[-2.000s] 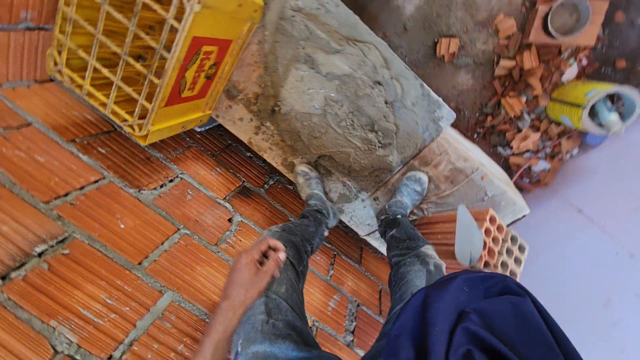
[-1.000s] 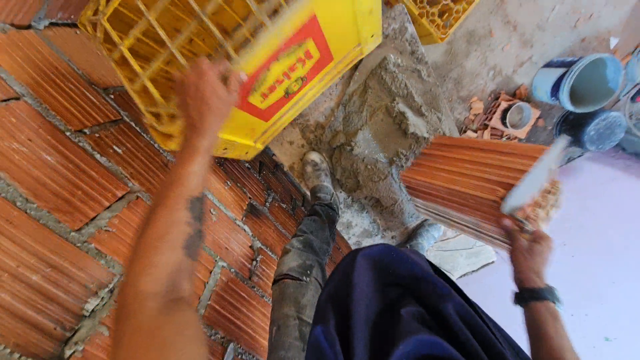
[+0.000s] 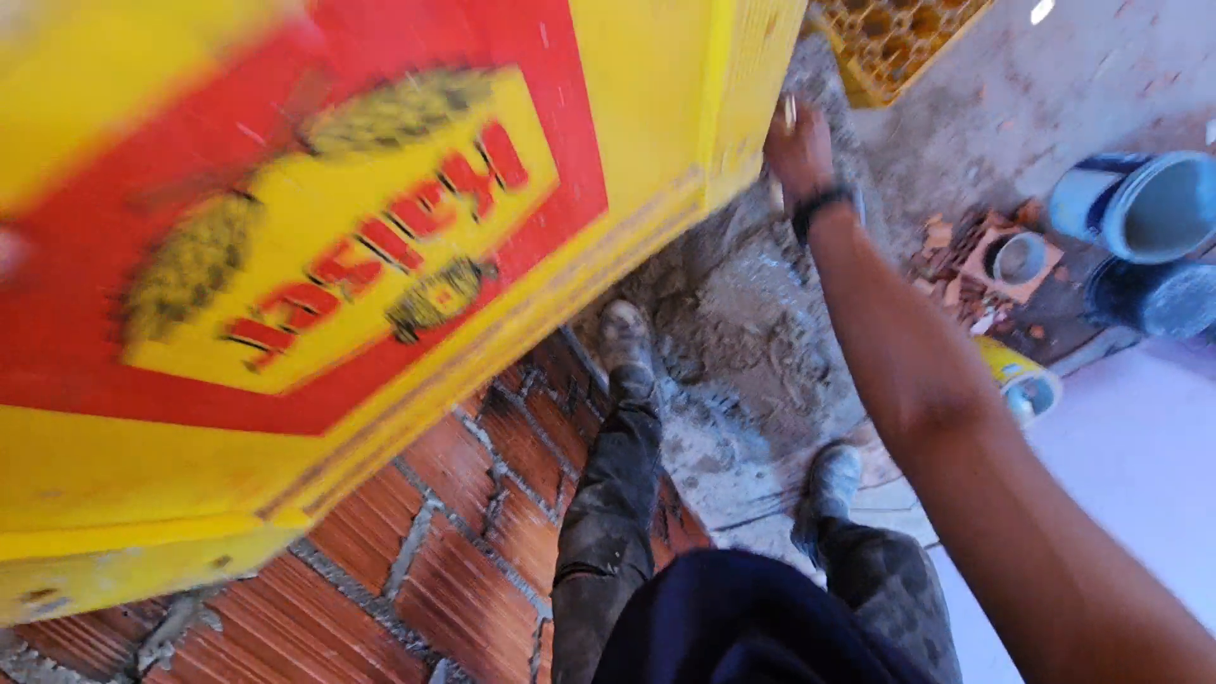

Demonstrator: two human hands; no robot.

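A yellow plastic crate (image 3: 646, 104) with a red printed panel fills the upper left, very near the camera. My right hand (image 3: 801, 147), with a dark band at the wrist, grips the crate's right edge; its fingertips are partly hidden and blurred. My left hand cannot be made out. Below the crate rises a wall of ribbed orange hollow clay bricks (image 3: 484, 570) with grey mortar joints. Wet mortar (image 3: 760, 332) lies heaped on a board beside the wall, between the crate and my feet.
My dusty shoes (image 3: 625, 332) stand at the mortar's near side. A second yellow crate (image 3: 898, 43) is at the top. At the right are a light blue bucket (image 3: 1164, 204), a dark bucket (image 3: 1149, 296), a yellow can (image 3: 1016, 380), broken brick pieces (image 3: 940, 266) and a pale surface (image 3: 1121, 456).
The crate is now much nearer the camera. My right hand has moved from the hollow brick and trowel to the crate's edge. That brick and my left hand are no longer seen.
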